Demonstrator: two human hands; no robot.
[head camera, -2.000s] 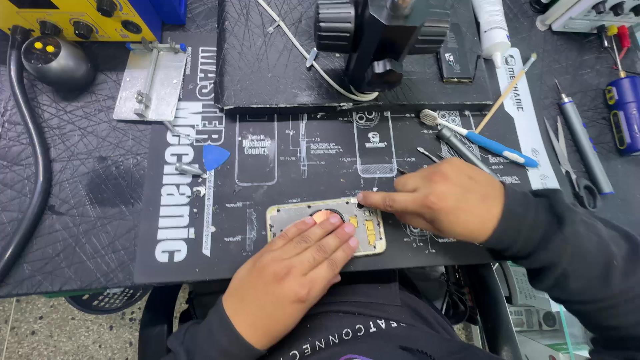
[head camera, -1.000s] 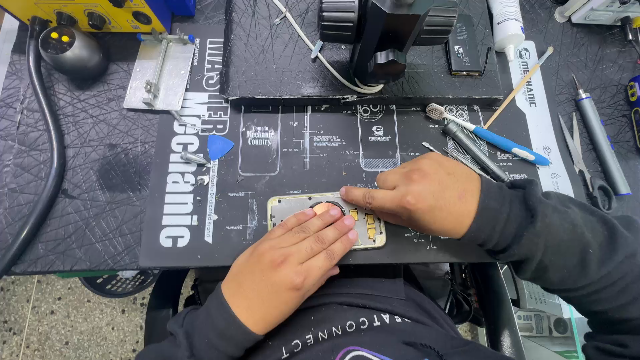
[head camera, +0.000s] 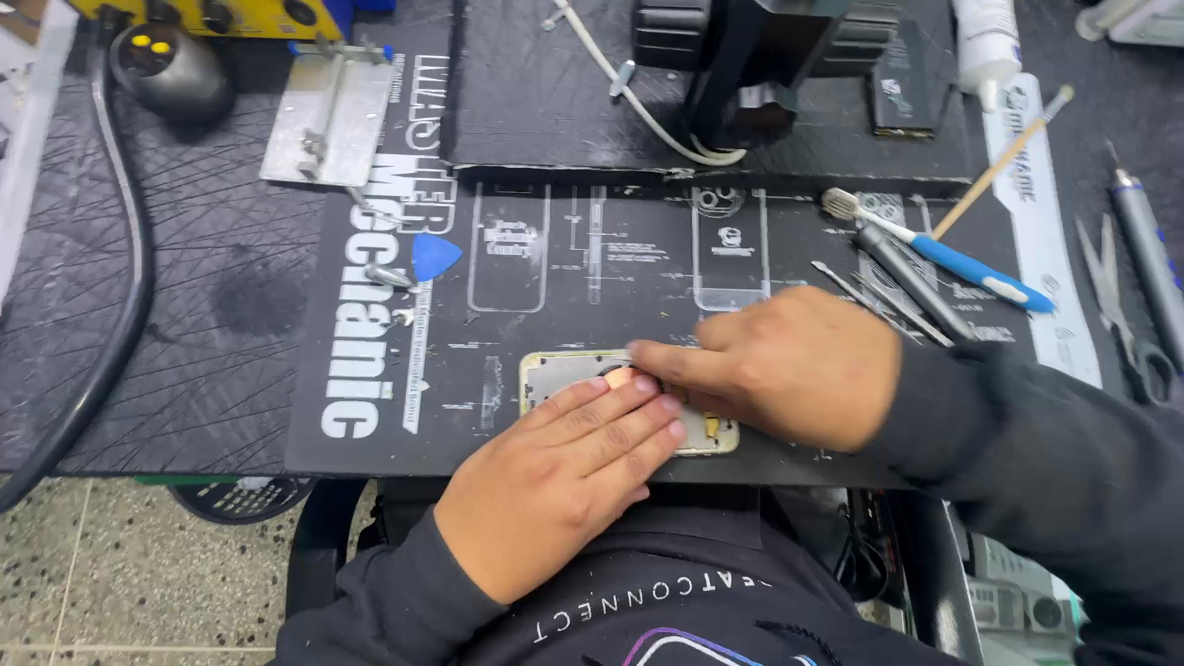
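A phone frame with a metal midplate (head camera: 566, 372) lies crosswise near the front edge of the black printed work mat (head camera: 610, 324). Flat over its lower middle rests my left hand (head camera: 564, 462), fingers together. An orange-tan piece (head camera: 620, 376) shows just beyond those fingertips; whether it is part of the phone, I cannot tell. My right hand (head camera: 786, 365) reaches in from the right, its index finger extended onto the frame's far edge and the other fingers curled over the right part. Whether anything is held under the curled fingers is hidden. Gold-coloured contacts (head camera: 712, 425) show at the frame's right end.
A blue plastic pick (head camera: 435, 256) and a metal phone-board holder (head camera: 328, 116) are at left. To the right lie a toothbrush (head camera: 962, 259), a grey tool handle (head camera: 911, 279), metal tweezers (head camera: 888, 305), a wooden-handled brush (head camera: 999, 171) and scissors (head camera: 1115, 305). A microscope stand (head camera: 740, 83) rises behind.
My right index finger has moved left along the phone frame's far edge since the earliest frame. My left hand stays on the frame.
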